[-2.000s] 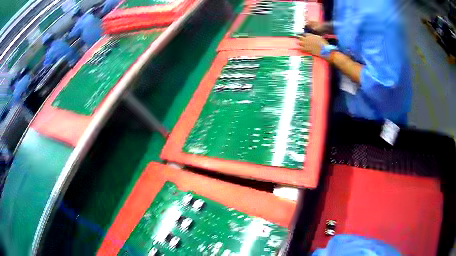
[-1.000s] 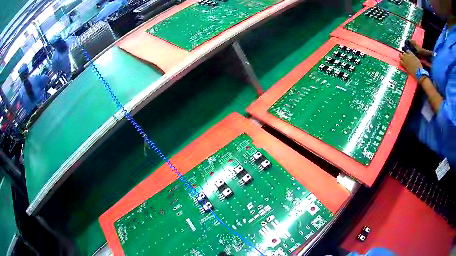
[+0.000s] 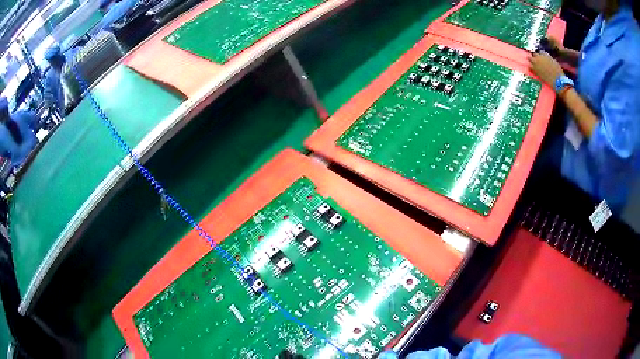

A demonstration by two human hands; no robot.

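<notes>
A green circuit board (image 3: 288, 308) lies on a red foam board (image 3: 231, 200) nearest in front of me. Several black square components (image 3: 305, 240) with pale centres sit in pairs in a diagonal row on it. A blue coiled cord (image 3: 175, 207) crosses over this board. A small black shape, too little to name, shows at the bottom edge over the board. My blue sleeve shows at the bottom right. Neither of my hands can be made out. A pair of black components (image 3: 489, 311) lies loose on the red liner sheet (image 3: 554, 298) at the right.
A second green board (image 3: 435, 133) on red foam lies beyond, with rows of black components. Another worker's hand (image 3: 546, 69) is at a further board at the upper right. Black components in rows (image 3: 582, 245) border the liner sheet. A raised green-topped bench (image 3: 77, 161) with another board stands left.
The view first swung right and sharpened, bringing the blue cord into clear sight. Since then the boards have shifted slightly left and up in view. A small dark shape now shows at the bottom edge.
</notes>
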